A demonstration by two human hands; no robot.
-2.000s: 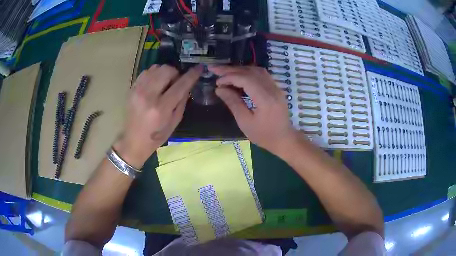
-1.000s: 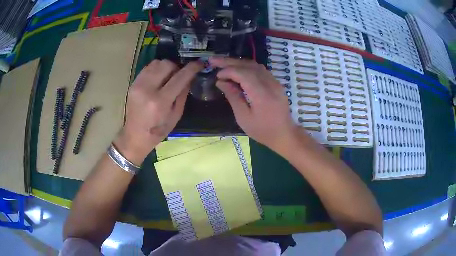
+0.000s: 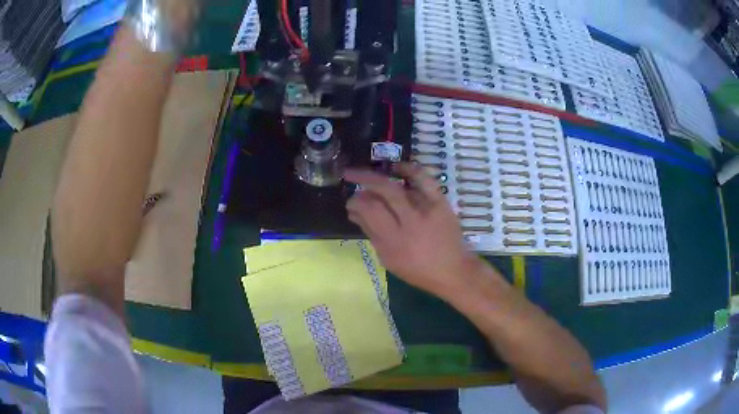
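Observation:
The press (image 3: 320, 77) stands at the top centre. Its round silvery nest (image 3: 319, 166) is uncovered, with a round pale-centred piece (image 3: 319, 130) above it. My right hand (image 3: 409, 230) is just right of the nest, fingers apart, index fingertip near its edge; I see nothing held. My left arm reaches up the left side. My left hand (image 3: 180, 11) is mostly cut off by the top edge, so its grip is hidden. White trays (image 3: 506, 174) of small bone-shaped parts lie on the right.
Yellow sheets (image 3: 312, 295) lie in front of the press. A cardboard sheet (image 3: 174, 234) is partly under my left arm, with a dark stick end (image 3: 151, 202) showing. More cardboard (image 3: 28, 218) lies far left. A purple pen-like item (image 3: 224, 194) lies left of the press.
My left hand has left the nest and gone up to the top left edge. My right hand has drawn slightly down, uncovering the nest. The view has shifted a little.

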